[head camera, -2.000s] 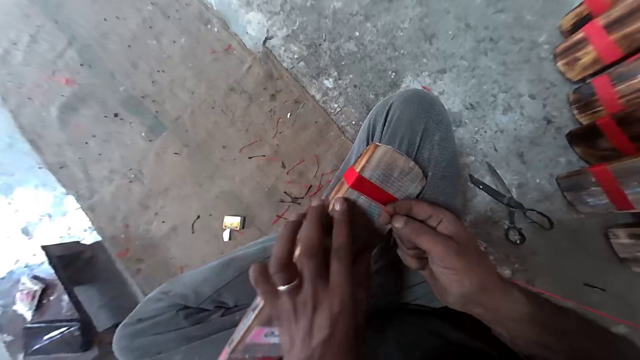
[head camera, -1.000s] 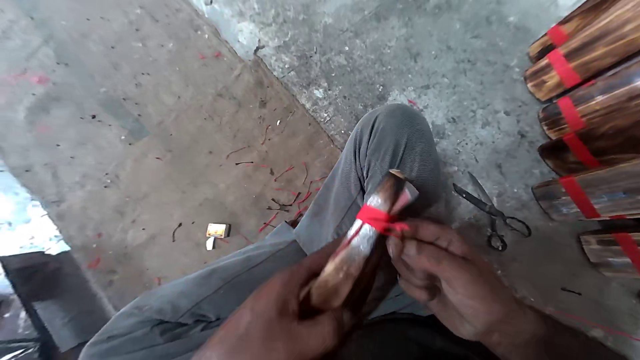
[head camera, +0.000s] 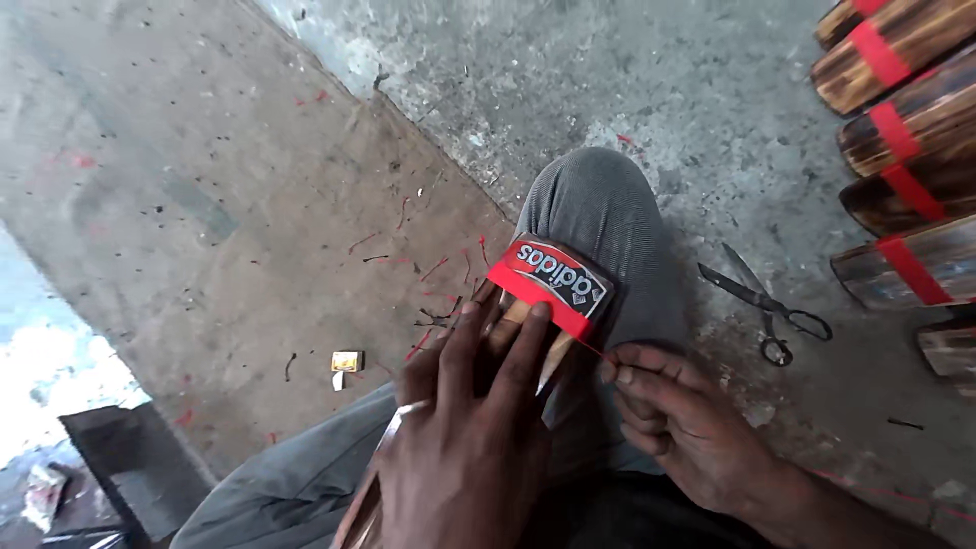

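Observation:
A wooden cricket bat [head camera: 515, 324] with an adidas sticker [head camera: 560, 276] near its end lies across my lap, that end against my raised knee. Red tape [head camera: 537, 299] runs across the bat beside the sticker. My left hand [head camera: 476, 404] lies over the bat and holds it, its fingertips at the tape's edge. To the right of the bat, my right hand [head camera: 671, 404] pinches a thin red thread [head camera: 591, 348] that stretches from the tape's corner. The rest of the bat is partly hidden under my left hand.
Black-handled scissors [head camera: 766, 305] lie partly open on the concrete floor at the right. Several wooden bats [head camera: 907, 267] with red bands line the right edge. A small matchbox [head camera: 347, 361] and red thread scraps [head camera: 435, 268] lie on the brown mat [head camera: 252, 229].
The bat was held edge-up a second ago and now lies flatter, with its adidas sticker showing. My left hand has moved on top of it; my right hand has drawn away from the tape with the thread.

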